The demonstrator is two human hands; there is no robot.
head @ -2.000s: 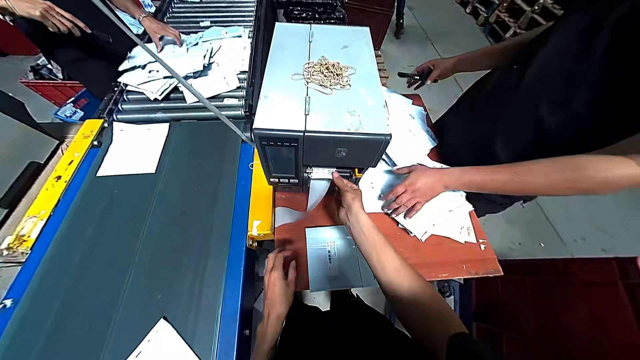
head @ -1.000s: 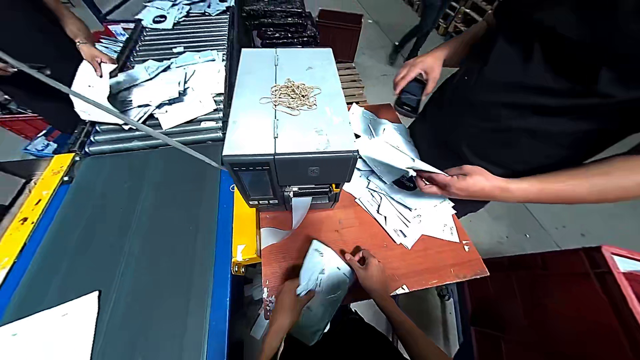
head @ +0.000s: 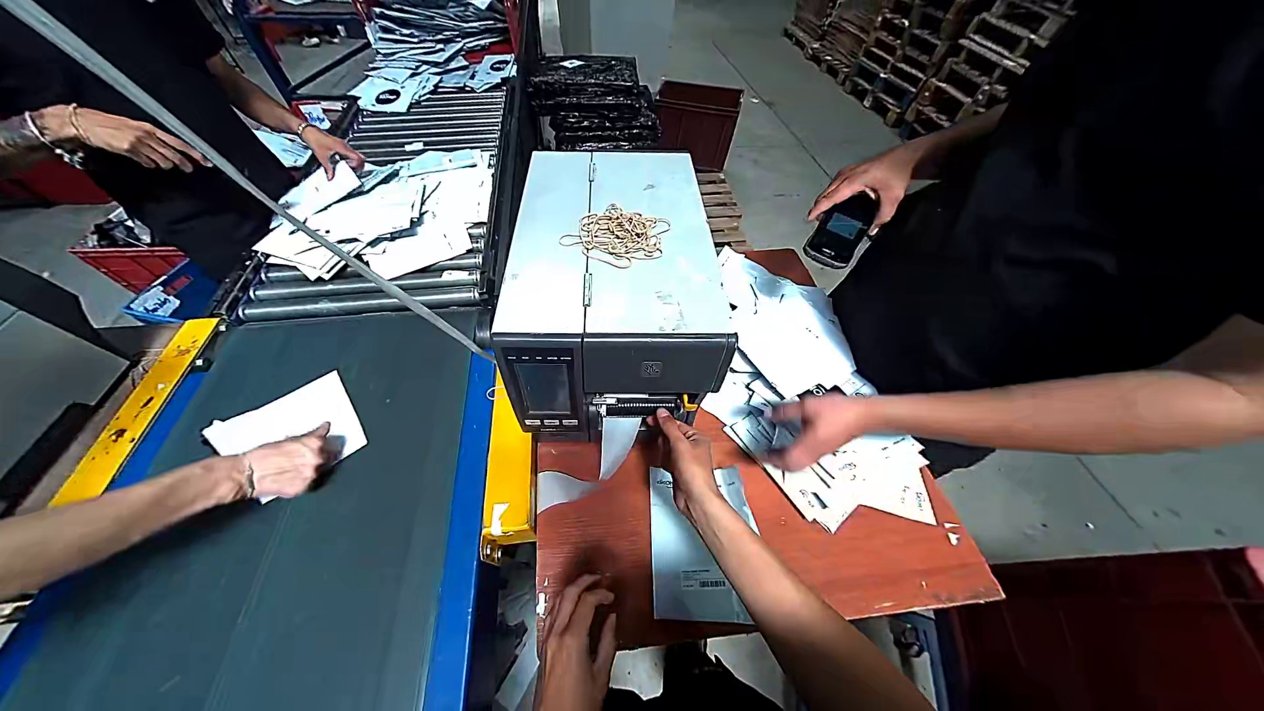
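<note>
My right hand (head: 688, 459) reaches up to the front slot of a label printer (head: 652, 360), its fingertips at the slot; whether they grip a label is hidden. A strip of label backing (head: 619, 444) hangs from the slot and curls onto the red-brown wooden table (head: 592, 533). Under my right forearm a pale grey mailer bag (head: 686, 573) lies flat, bearing print and a barcode. My left hand (head: 578, 632) rests at the table's near edge with its fingers apart and holds nothing. A heap of rubber bands (head: 620, 235) lies on the printer's lid.
At right, a person's hand (head: 825, 430) is over piled mailers (head: 790, 336); their other hand holds a handheld device (head: 841, 232). On the left, a hand (head: 286, 462) touches a white mailer (head: 296, 415) on the conveyor belt (head: 326, 573). Further back, people's hands are near mailers on rollers (head: 365, 296).
One second ago both my hands were at the mailer by the table's near edge. Now it lies flat, and my right hand has moved up to the printer. Another person's hand has appeared over the belt.
</note>
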